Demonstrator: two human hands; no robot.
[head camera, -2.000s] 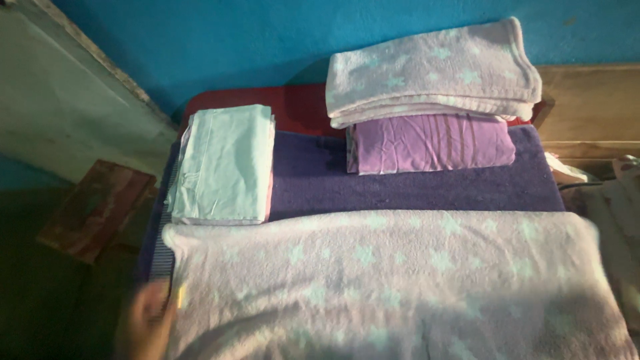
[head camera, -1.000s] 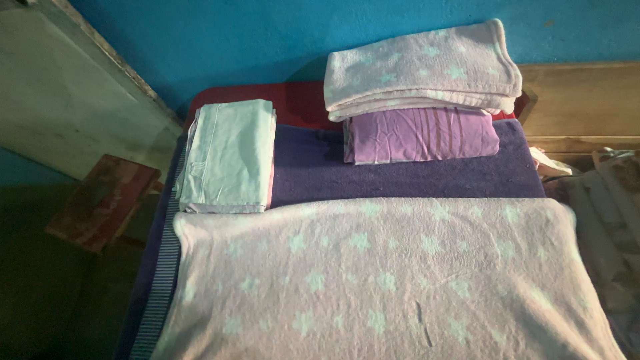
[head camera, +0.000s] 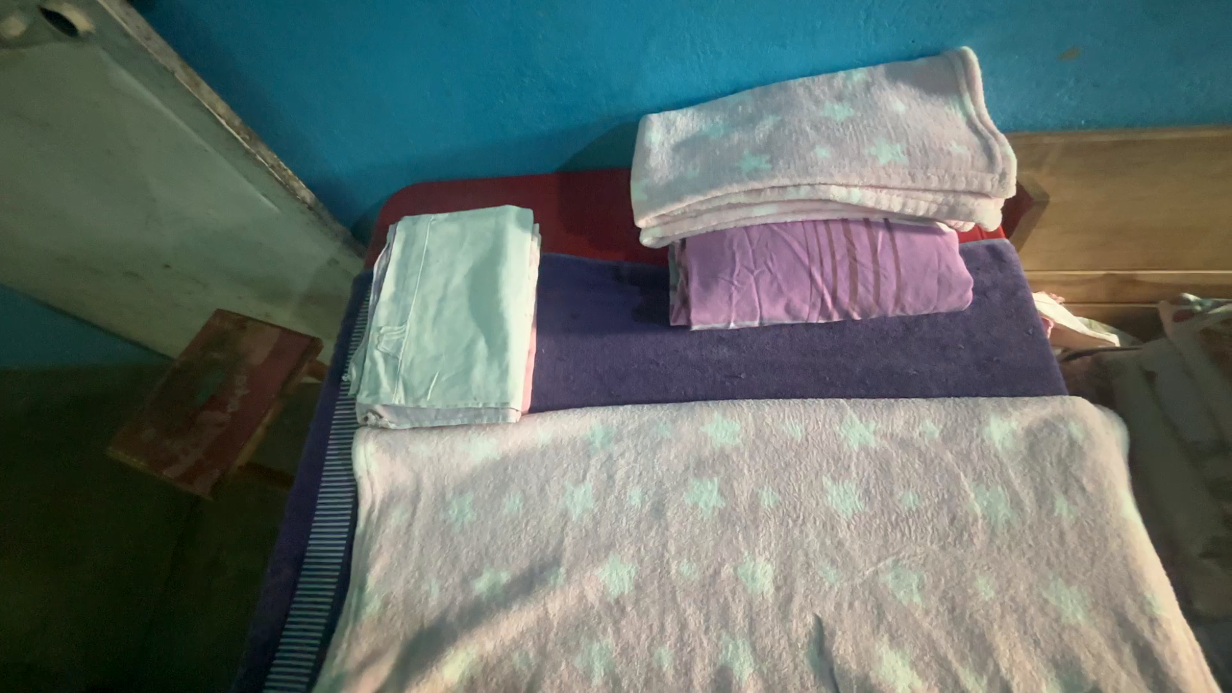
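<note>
Neither of my hands shows in the head view. A pale pink fleece blanket with mint stars (head camera: 760, 539) lies spread over the near part of a purple towel-like cloth (head camera: 789, 361), running out of the bottom edge. Beyond its left far corner rests a folded pale mint cloth stack (head camera: 457, 313). At the back right sits a folded purple cloth with darker stripes (head camera: 828, 274), and a folded star-patterned fleece blanket (head camera: 818, 149) lies on and behind it. The purple cloth covers most of a red table (head camera: 577, 207).
A blue wall (head camera: 481, 87) rises behind the table. A pale panel (head camera: 164, 173) leans at the left, near a worn reddish wooden stool (head camera: 217, 395). Wooden boards (head camera: 1126, 202) stand at the right, with light-coloured fabric (head camera: 1184, 414) below them.
A hand at the left edge of the spread blanket two seconds ago is out of view. The blanket's near part now lies smoother, its left edge further right, showing more of the striped border.
</note>
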